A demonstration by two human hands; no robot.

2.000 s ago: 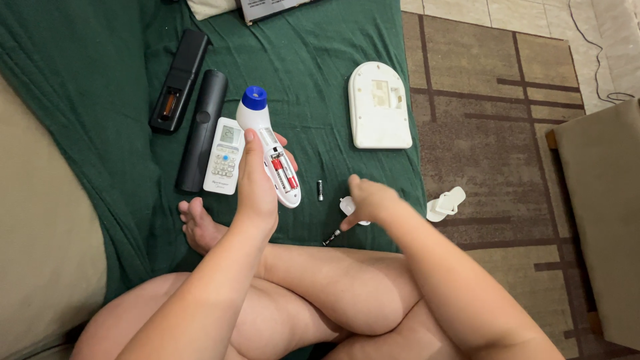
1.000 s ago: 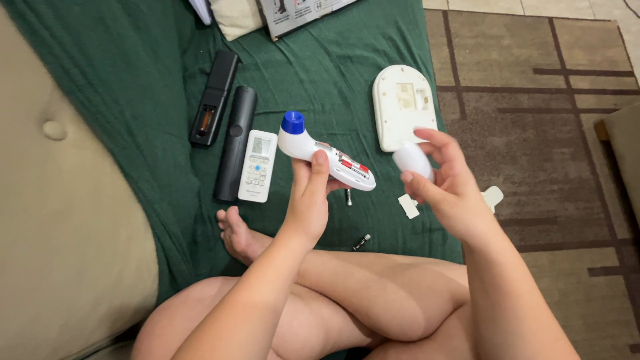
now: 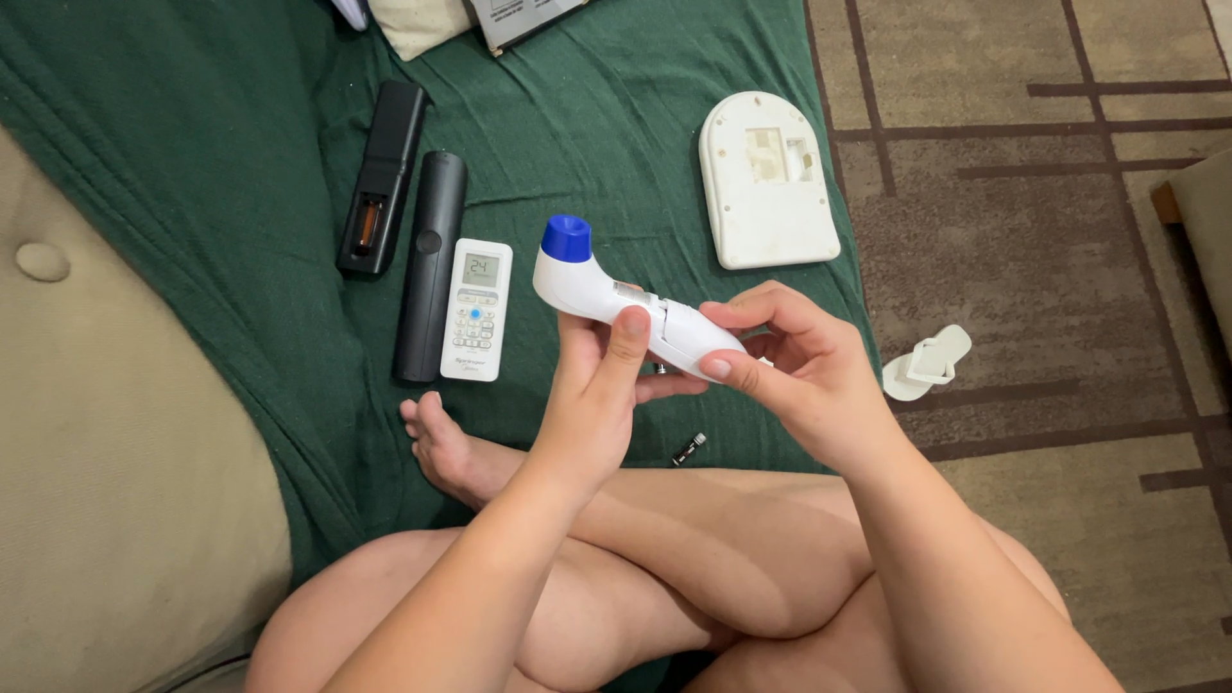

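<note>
My left hand [image 3: 602,385] holds a white infrared thermometer [image 3: 577,284] with a blue tip by its body. Over the thermometer's handle lies a white battery cover [image 3: 698,335], gripped between the thumb and fingers of my right hand [image 3: 789,361]. A thin gap shows at the cover's upper edge, and the batteries are hidden beneath it. One loose battery [image 3: 689,449] rests on the green cloth below my hands. Another small metallic end, partly hidden, shows just under the thermometer.
Left on the cloth are a black remote [image 3: 385,173] with its battery bay exposed, a dark remote [image 3: 430,269] and a white air-conditioner remote [image 3: 476,313]. A white device [image 3: 767,183] lies at right. A box [image 3: 525,19] is at the top; a flip-flop [image 3: 929,364] lies on the rug.
My right hand was near the loose battery, then held the white cover apart from the thermometer; now it has the cover against the handle, over the red batteries that showed before.
</note>
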